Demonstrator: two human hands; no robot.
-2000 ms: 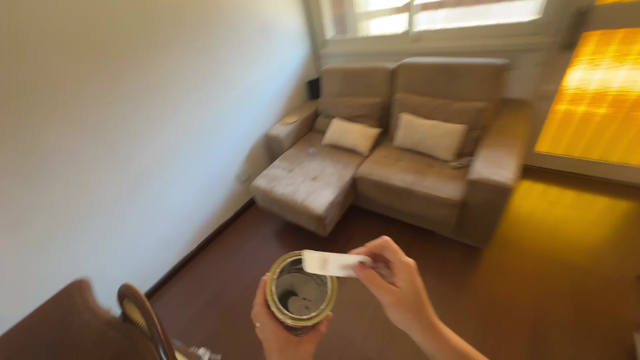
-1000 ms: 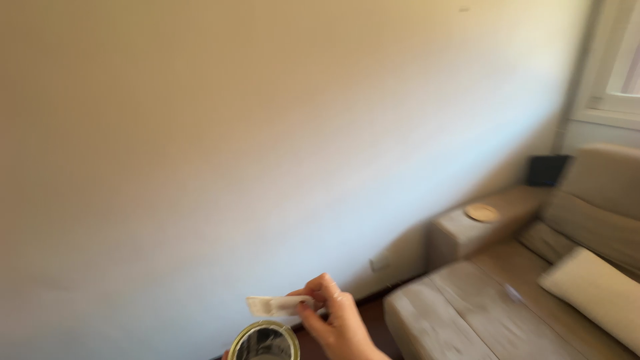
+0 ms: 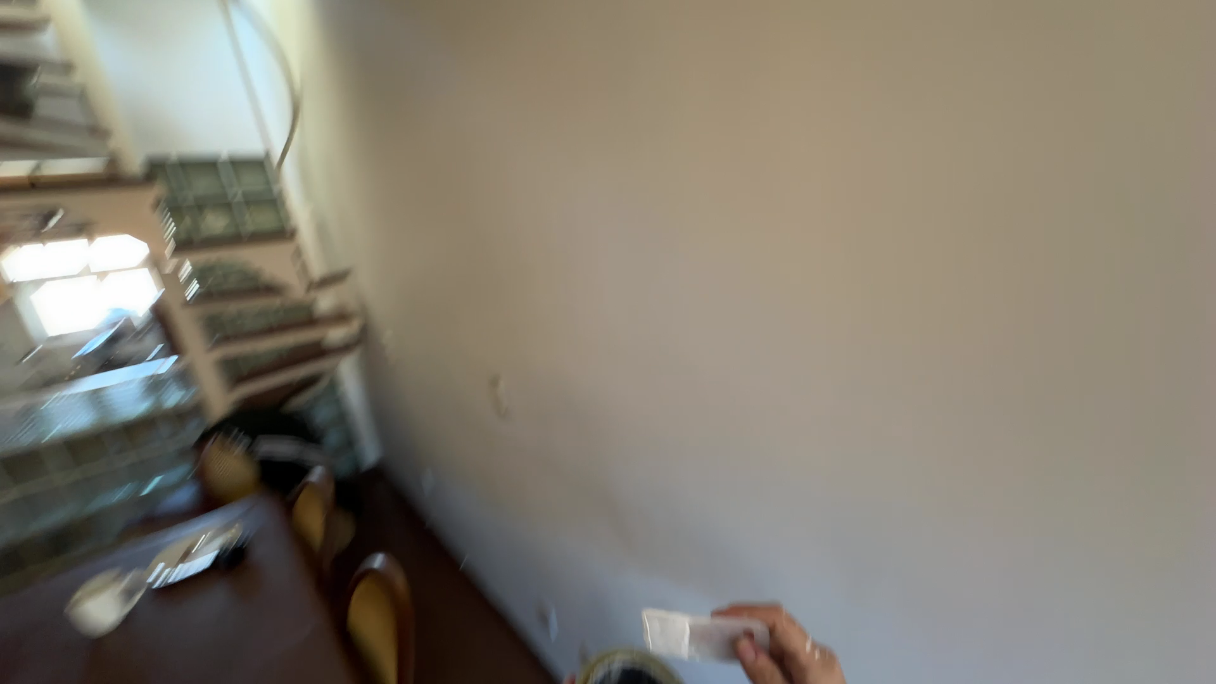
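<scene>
At the bottom edge of the head view, my right hand (image 3: 784,646) pinches a flat white strip (image 3: 692,635) between thumb and fingers. The strip points left, above and beside the rim of an open round can (image 3: 627,665) with a dark inside. Most of the can is cut off by the frame. Only a sliver of my left hand (image 3: 570,679) shows at the can's left side, so its grip is mostly hidden.
A large plain wall (image 3: 760,332) fills the middle and right. At lower left stands a dark table (image 3: 218,627) with blurred small items, and wooden chairs (image 3: 375,617) line its near side. Stairs (image 3: 275,332) rise behind, at the left.
The view has swung far left, from the sofa across the wall to the table and stairs. The strip stays in my right hand near the can, which now sits lower in the frame.
</scene>
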